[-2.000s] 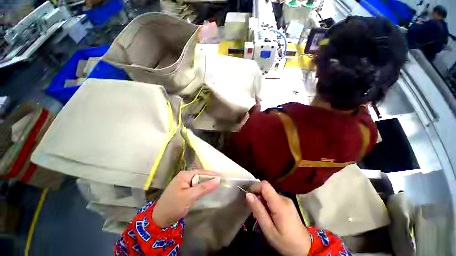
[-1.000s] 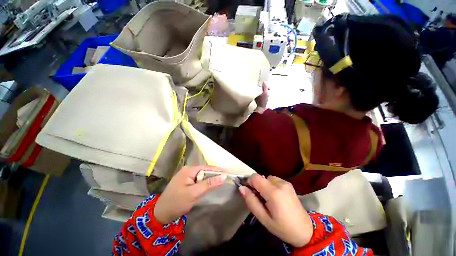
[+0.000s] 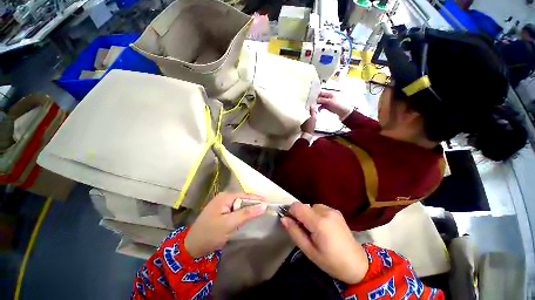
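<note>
A beige fabric piece (image 3: 249,249) with a yellow edge hangs over my lap. My left hand (image 3: 218,221) pinches its narrow doubled seam band (image 3: 249,204) between thumb and fingers. My right hand (image 3: 322,235) is just to the right and holds a small dark metal tool (image 3: 283,210), its tip at the end of the band. Most of the tool is hidden in my fingers, so its kind is unclear.
Beige pieces with yellow edges (image 3: 126,132) are stacked at left, with a wide open beige bag (image 3: 193,38) behind. A coworker in maroon (image 3: 352,176) sits close at right, near a white sewing machine (image 3: 327,47). Blue bin (image 3: 88,58) and carton (image 3: 44,176) stand at far left.
My right hand has closed in on the seam band with the tool. The coworker's head has turned and lowered, and both their hands now show near the machine. The camera view has shifted slightly.
</note>
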